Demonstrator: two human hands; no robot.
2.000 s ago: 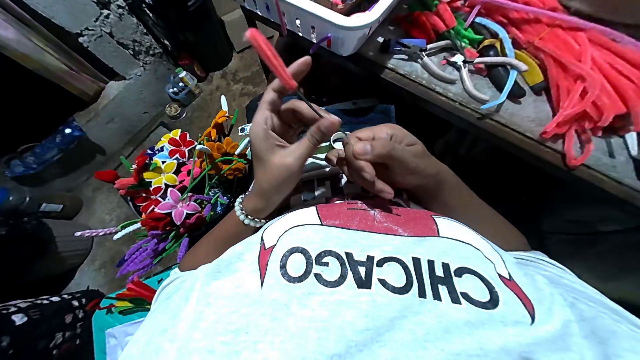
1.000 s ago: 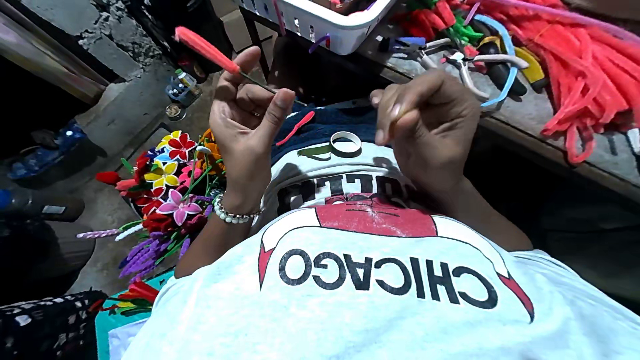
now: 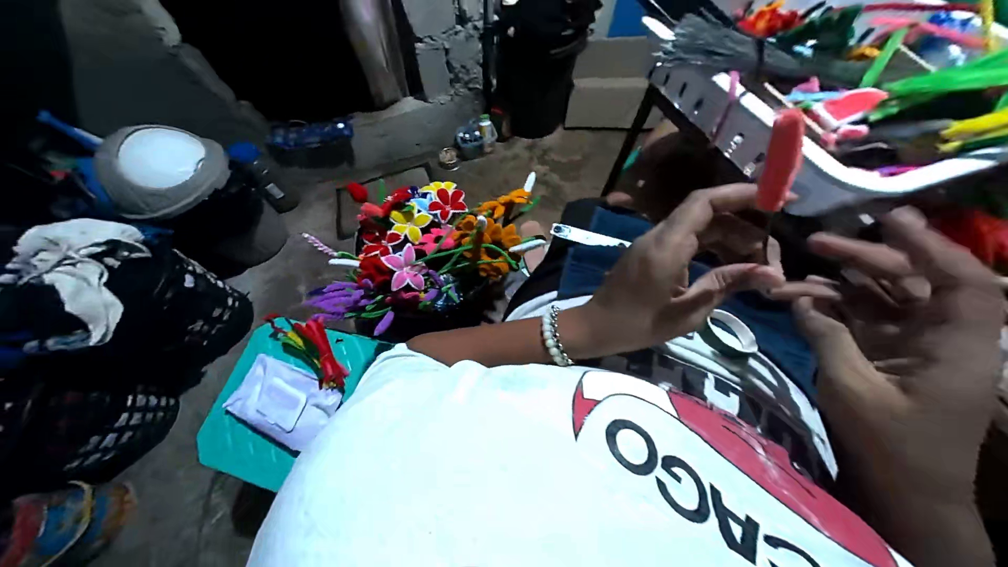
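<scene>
My left hand [image 3: 693, 252], with a beaded bracelet [image 3: 554, 335] at its wrist, pinches the thin dark stem of a red fuzzy bud [image 3: 780, 160], which stands upright above the fingers. Close by on the right is my right hand [image 3: 906, 315], blurred, its fingers spread; whether its fingertips touch the stem's lower end I cannot tell. A roll of tape [image 3: 731, 332] lies on my lap below the hands. Beyond my left forearm stands a bunch of colourful fuzzy-wire flowers [image 3: 425, 244].
A white plastic basket [image 3: 835, 185] holding coloured fuzzy stems stands at upper right. At lower left, a teal stool [image 3: 236, 441] bears a white soft pack [image 3: 283, 402] and red stems [image 3: 319, 350]. Dark crates with cloth [image 3: 87, 276] and a round-lidded container [image 3: 161, 169] are farther left.
The view has swung left. The bud is upright now, where it leaned to the left before. My right hand has its fingers spread, where they were curled one second ago.
</scene>
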